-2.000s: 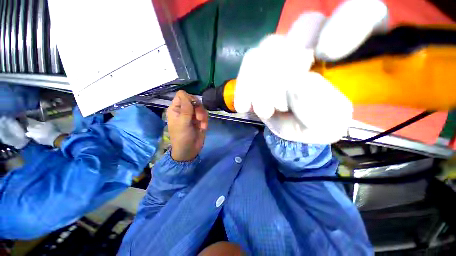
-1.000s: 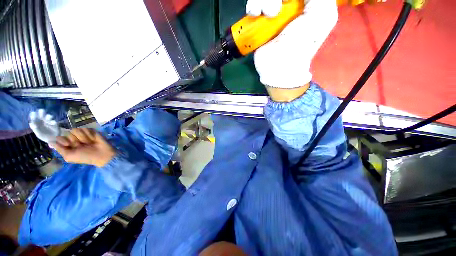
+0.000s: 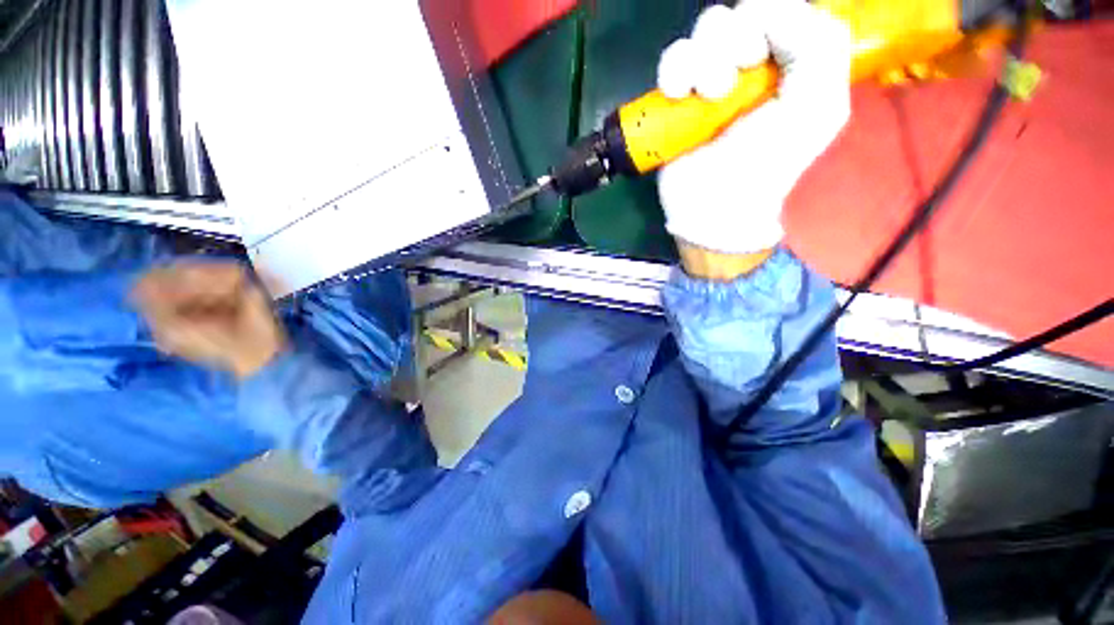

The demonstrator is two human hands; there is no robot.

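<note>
My right hand, in a white knit glove, grips the yellow-orange electric screwdriver. Its black nose points left and its thin bit meets the side edge of the white-silver metal enclosure near the front corner. Whether a screw is at the tip cannot be told. My left hand is bare and blurred, left of the enclosure's front corner and away from the screwdriver. Its fingers look curled; whether it holds anything cannot be told.
Metal rollers lie left of the enclosure. A silver rail runs between my body and the green board. Red pads lie at right, crossed by a black cord. A person's blue sleeve is at left.
Since two seconds ago, my left hand has moved left from the screwdriver's tip. The bit has come to the enclosure's side and stays there. In the last second, the coworker's gloved hand has left view.
</note>
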